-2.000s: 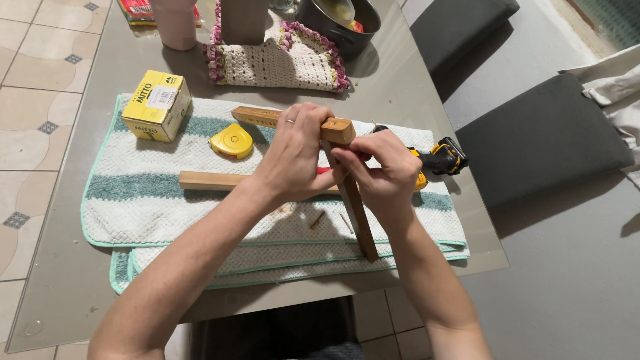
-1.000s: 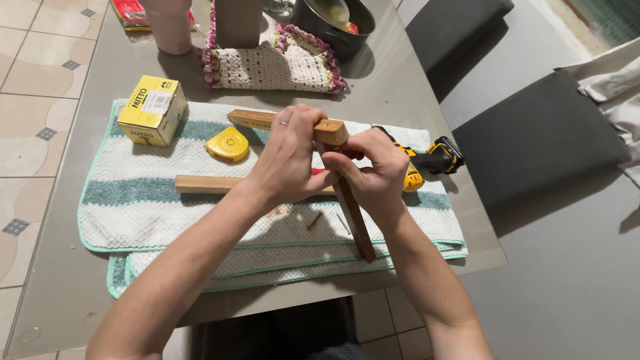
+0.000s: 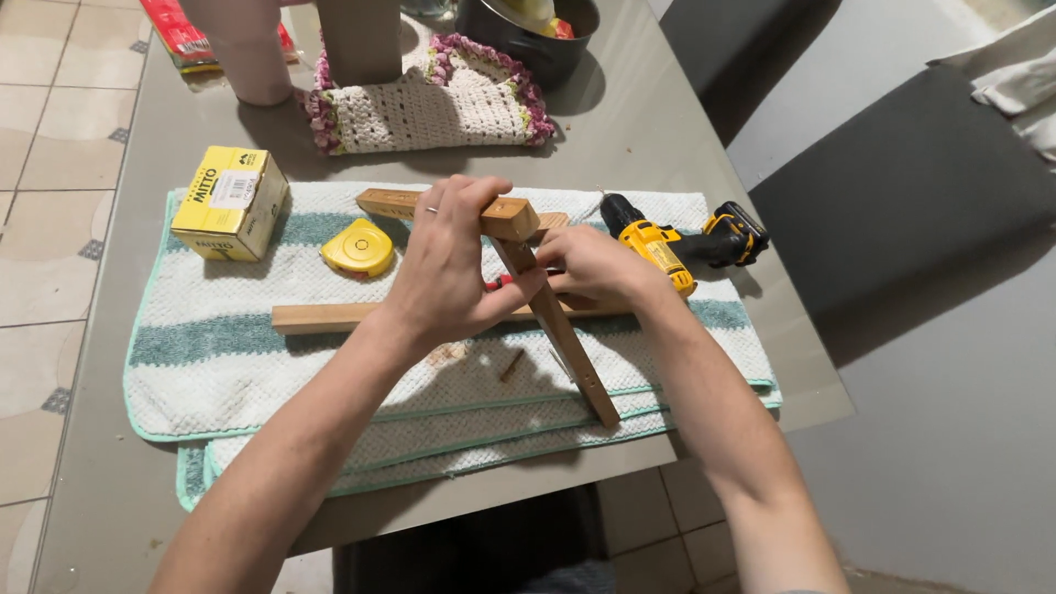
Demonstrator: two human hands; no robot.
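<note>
My left hand (image 3: 454,264) wraps over an upper wooden bar (image 3: 510,219), its thumb reaching to a slanting wooden piece (image 3: 569,346) that meets the bar near its end and leans down to the towel. My right hand (image 3: 590,268) is behind the slanting piece, fingers bent; what they touch is partly hidden. A red-handled tool (image 3: 498,283) shows between the hands. Below them a wooden strip (image 3: 326,318) lies across the striped towel (image 3: 206,396). A yellow tape measure (image 3: 360,247) is left of my left hand, and a yellow and black cordless drill (image 3: 652,243) right of my right hand.
A yellow cardboard box (image 3: 231,202) stands on the towel at left. Behind are a pink tumbler (image 3: 247,58), a crocheted cloth (image 3: 429,115) and a dark pot (image 3: 536,41). Small screws or nails lie near the slanting piece. Dark chairs (image 3: 907,198) stand at right.
My right hand has moved from the joint of the two wooden pieces to lower behind the slanting piece. My left hand stays on the upper bar.
</note>
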